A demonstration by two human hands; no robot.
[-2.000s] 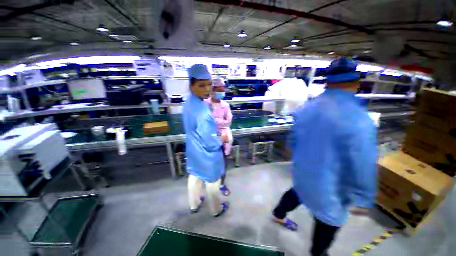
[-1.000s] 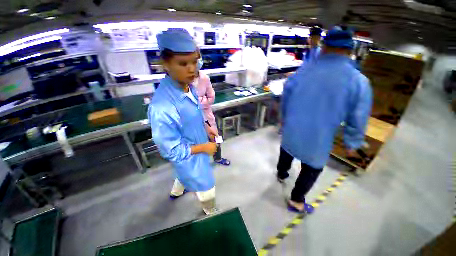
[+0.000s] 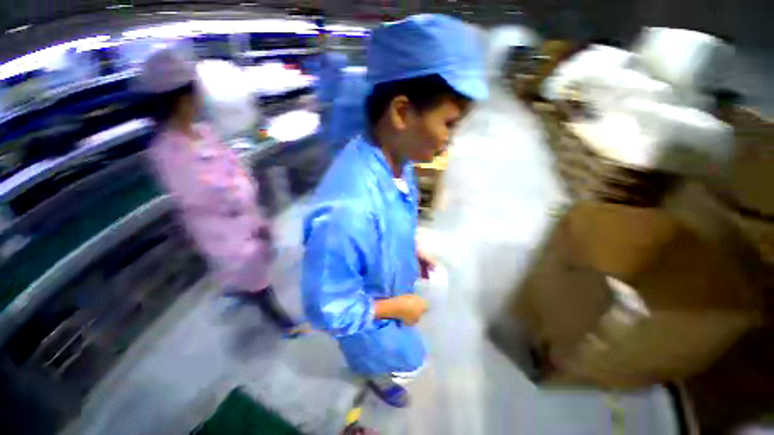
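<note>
Neither of my hands is in the picture. Nearest in front of me at the bottom edge is the corner of a green mat top point(image 3: 246, 415), probably of a trolley, cut off by the frame. A person in a blue coat and blue cap point(image 3: 361, 246) stands close, turned to the right, forearms bent in front. A small white thing shows by that person's hands, too blurred to name.
A person in a pink coat point(image 3: 212, 204) stands at left beside the green-topped line point(image 3: 59, 238). At right is a large open brown carton point(image 3: 645, 297), with white wrapped bundles point(image 3: 636, 110) behind it. A bit of yellow floor tape point(image 3: 354, 416) shows at the bottom.
My view has swung right. The blue-coated person is nearer, and the open carton has come into view. The second blue-coated person seen from behind is no longer clearly seen. Less of the green mat shows.
</note>
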